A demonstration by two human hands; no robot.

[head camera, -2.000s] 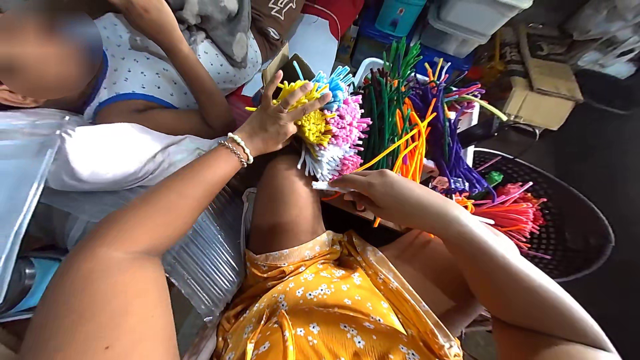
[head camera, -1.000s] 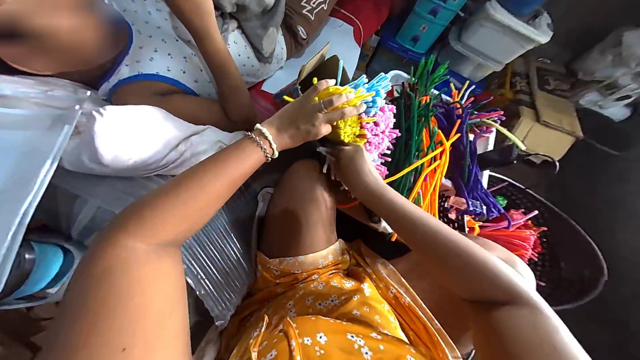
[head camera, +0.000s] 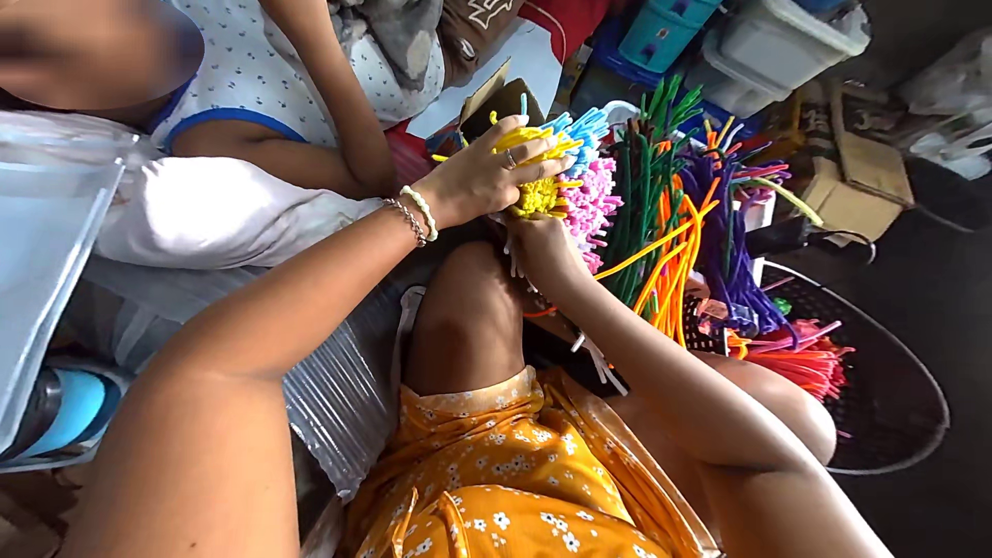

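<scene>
Yellow pipe cleaners (head camera: 539, 197) stand in a dense bunch at the upper middle, ends up. My left hand (head camera: 484, 174), with a ring and bracelets, lies over them, its fingers spread across the yellow ends. Just below, my right hand (head camera: 542, 244) is against the near side of the bunch; its fingertips are hidden, so its hold cannot be told. Pink pipe cleaners (head camera: 590, 203) and light blue pipe cleaners (head camera: 585, 130) stand close to the yellow ones. Farther right are dark green (head camera: 632, 201), orange (head camera: 670, 263) and purple pipe cleaners (head camera: 725, 240).
A black mesh basket (head camera: 903, 457) at the right holds red pipe cleaners (head camera: 806, 360). Behind are an open cardboard box (head camera: 860, 190) and plastic tubs (head camera: 783, 50). Another person (head camera: 248, 85) lies at the upper left, beside a white pillow (head camera: 209, 209). Clear plastic (head camera: 341, 411) lies left of my leg.
My right hand has moved from the lower end of the white and pink bunches up to the near side of the yellow one. White pipe cleaners seen earlier at the front are now mostly hidden.
</scene>
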